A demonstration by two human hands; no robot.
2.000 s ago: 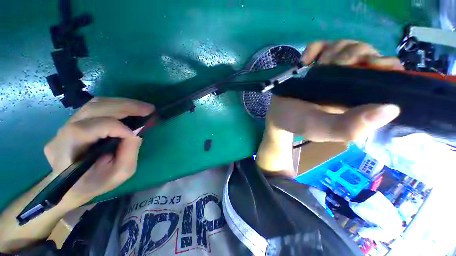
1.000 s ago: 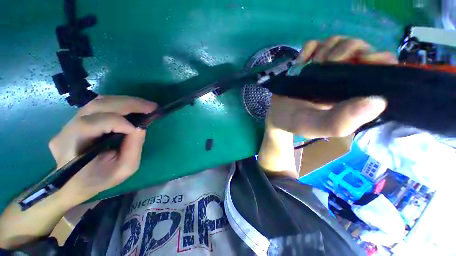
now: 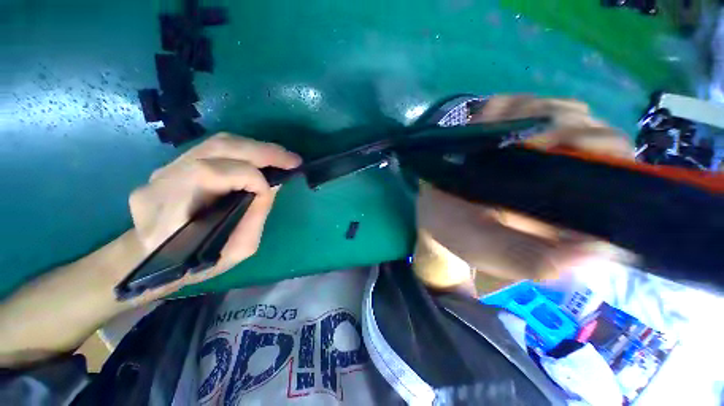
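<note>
My left hand (image 3: 206,198) grips one end of a long black plastic frame (image 3: 345,164), held tilted above the green mat. The frame runs right to my right hand (image 3: 508,230), which holds the thick black electric screwdriver (image 3: 571,198) with its orange strip. The driver's front end lies against or very near the frame; its tip is not distinguishable. The round perforated screw dish (image 3: 460,113) is mostly hidden behind the frame and right hand. Small black clips (image 3: 176,79) lie in a loose row on the mat at upper left. A single small black piece (image 3: 352,230) lies near the mat's front edge.
A heap of shiny black parts (image 3: 675,139) lies at the far right by a pale strip. More dark parts show at the top right edge. Below right are a blue bin (image 3: 540,315) and white plastic bags (image 3: 583,373). My jacket and shirt are at the bottom.
The view has shifted, so mat items appear further right and lower. The frame has been turned in my hands, showing a wider face. The screwdriver now slopes more downward to the right.
</note>
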